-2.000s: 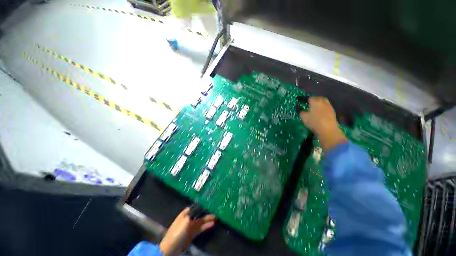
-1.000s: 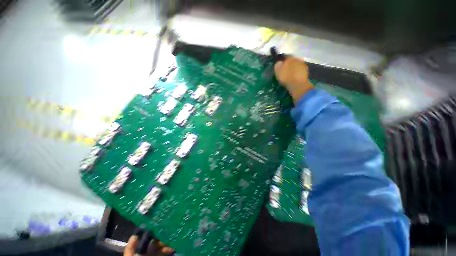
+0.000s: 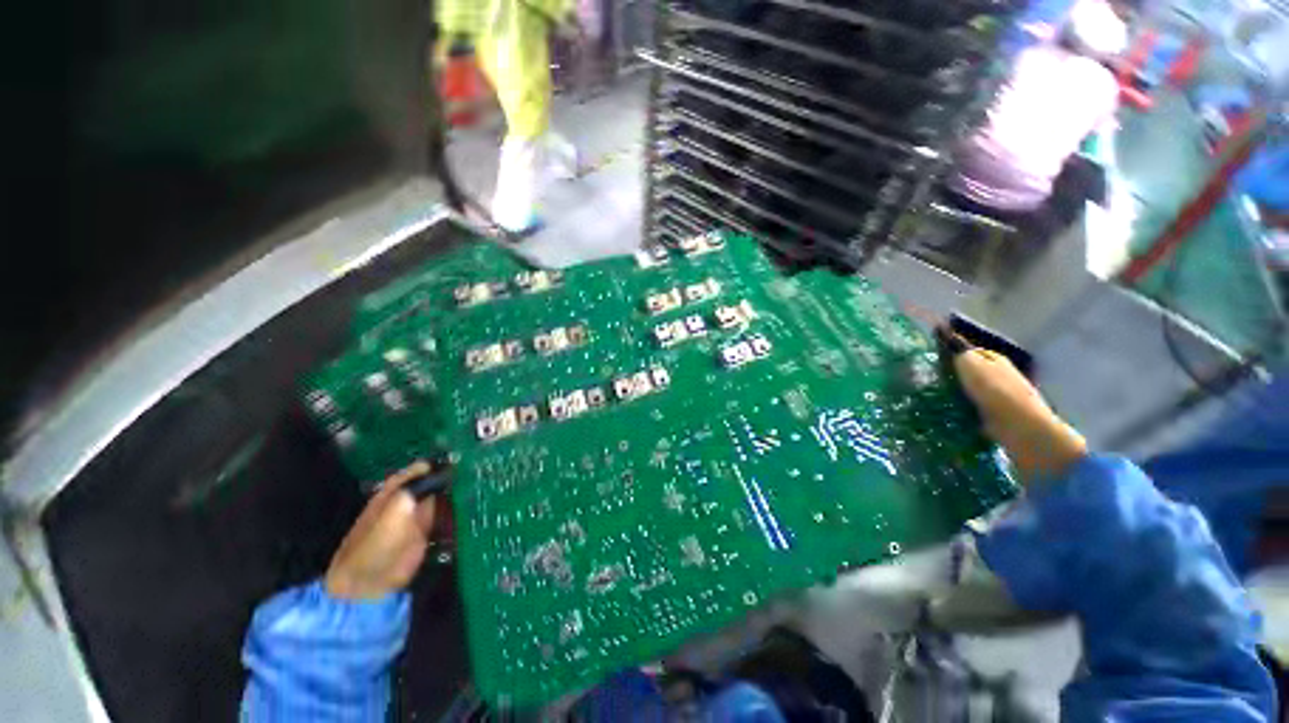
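A large green printed circuit board (image 3: 679, 452) is held up in front of me, its flat face with rows of small silver-white parts showing. My left hand (image 3: 385, 534) grips its left edge, with a black cover on a fingertip. My right hand (image 3: 1007, 403) grips its right edge, also with black at the fingertips. A second green board (image 3: 379, 381) lies on the black surface (image 3: 170, 424) at the left, partly hidden behind the held board.
A slotted black rack (image 3: 792, 127) stands beyond the board. A person in yellow (image 3: 516, 85) stands at the back left. Another person in pale clothing (image 3: 1039, 120) is at the upper right. A dark panel fills the upper left.
The board has been lifted off the black surface and turned. The view has swung round from the bright floor to the rack and people. Both hands still hold the board's edges.
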